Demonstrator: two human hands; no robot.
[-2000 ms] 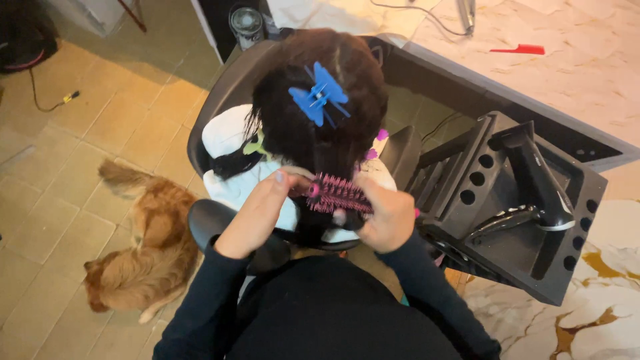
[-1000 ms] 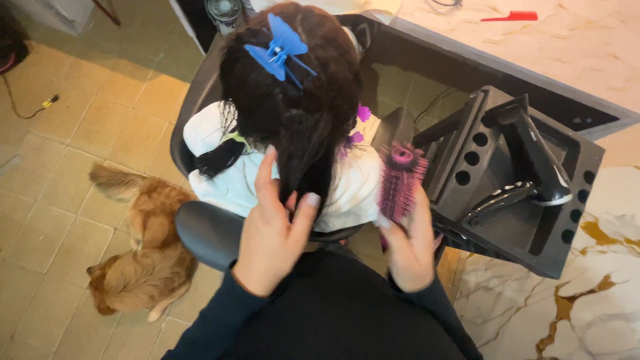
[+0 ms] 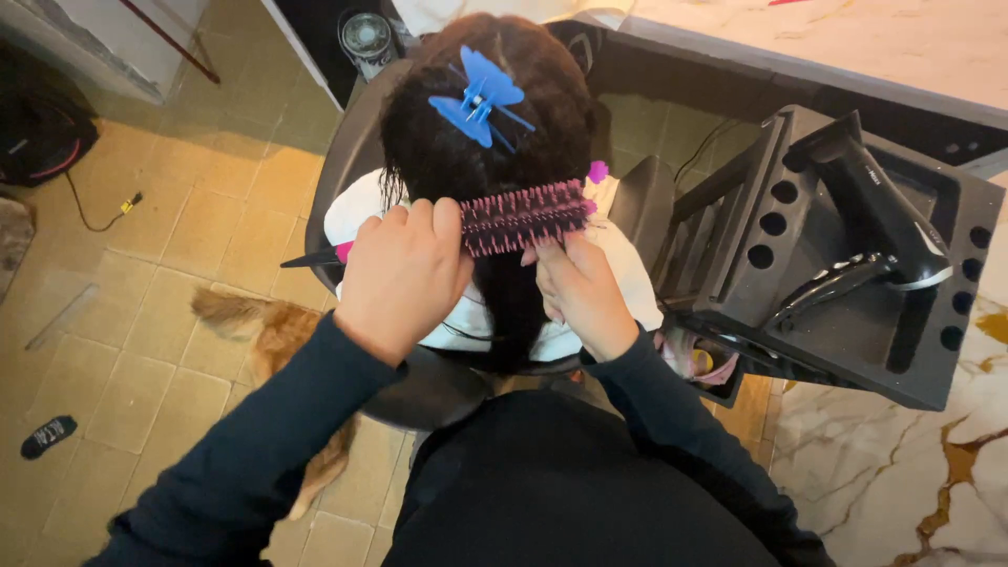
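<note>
My left hand (image 3: 409, 272) is closed around the handle of a round hairbrush (image 3: 524, 219) with pink bristles, its dark pointed tail sticking out to the left. The brush lies level across the dark hair (image 3: 512, 315) at the back of a seated person's head. My right hand (image 3: 579, 287) is at the underside of the bristles, near their right end, beside the hanging hair; whether its fingertips pinch hair or brush is unclear. A blue butterfly hair clip (image 3: 479, 98) holds hair on the crown. Purple clips (image 3: 598, 172) show at the right, over a white towel (image 3: 630, 276).
A black trolley tray (image 3: 850, 339) at the right holds a hair dryer (image 3: 882, 197). The person sits in a black chair (image 3: 335, 189). A ginger-furred animal (image 3: 287, 327) lies on the tiled floor at left, near a dark sock (image 3: 49, 437). A counter (image 3: 787, 47) runs behind.
The round brush, in my right hand one second ago, is now in my left hand and across the hair. My right hand has moved left to the brush. The view has shifted.
</note>
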